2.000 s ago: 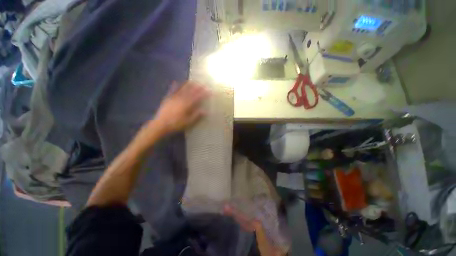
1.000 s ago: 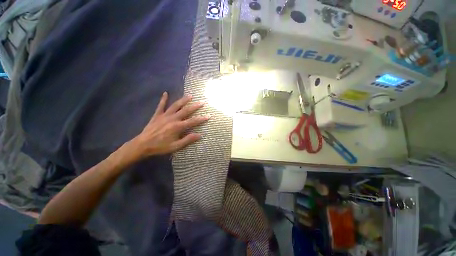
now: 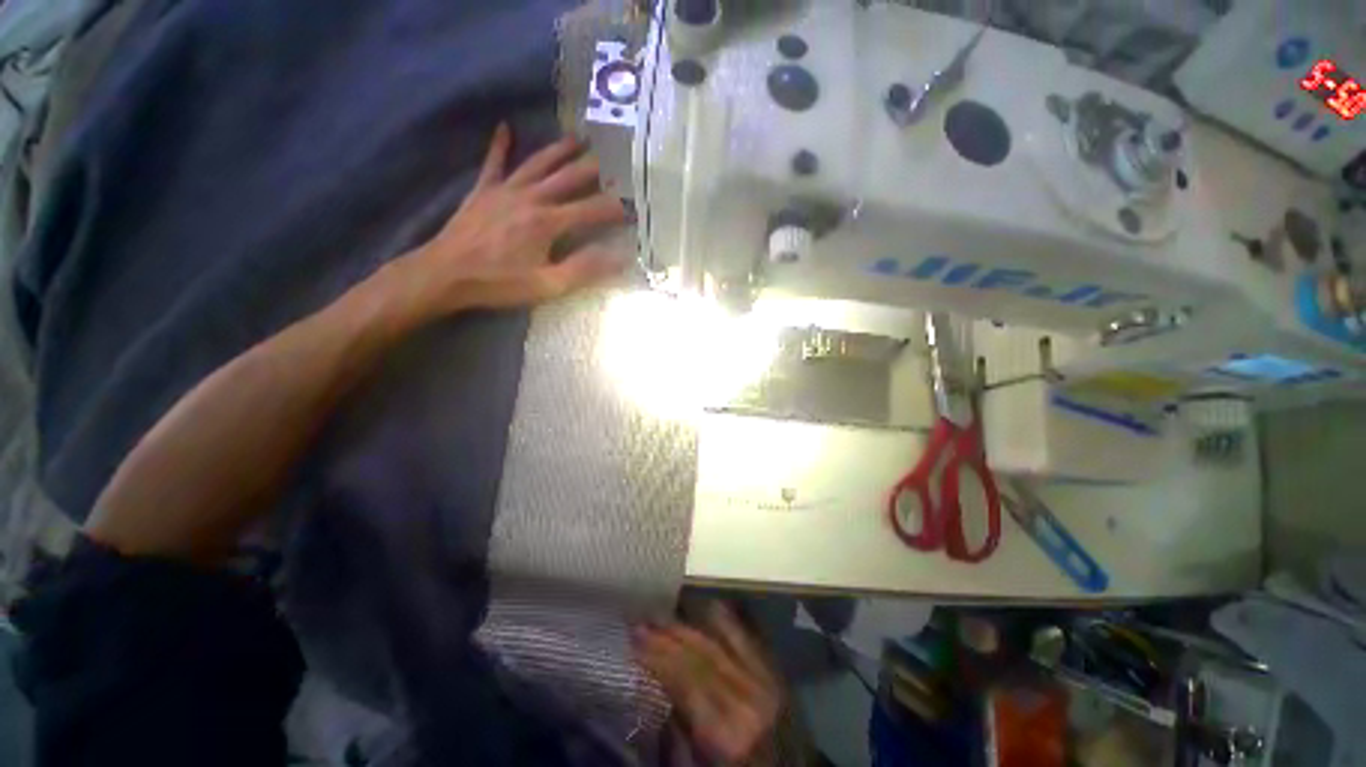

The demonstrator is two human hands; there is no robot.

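Dark grey-navy cloth (image 3: 225,195) fills the left side. A striped grey-white band (image 3: 592,465) runs beside it, under the lamp glare and down over the table's front edge. My left hand (image 3: 524,225) lies flat on the cloth and band with fingers spread, left of the machine head. My right hand (image 3: 712,682) is blurred, below the table edge, at the right side of the band's lower part; whether it grips the band is unclear. The white sewing machine (image 3: 899,180) has its needle area hidden by glare.
Red-handled scissors (image 3: 947,487) and a slim blue tool (image 3: 1061,543) lie on the cream table (image 3: 794,525). A control box (image 3: 1296,75) is at top right. A cluttered tray (image 3: 1109,674) sits below the table edge.
My left hand has moved up along the cloth, beside the machine head. My right hand now shows more clearly at the band's lower part. The view has shifted, with the machine lower and larger.
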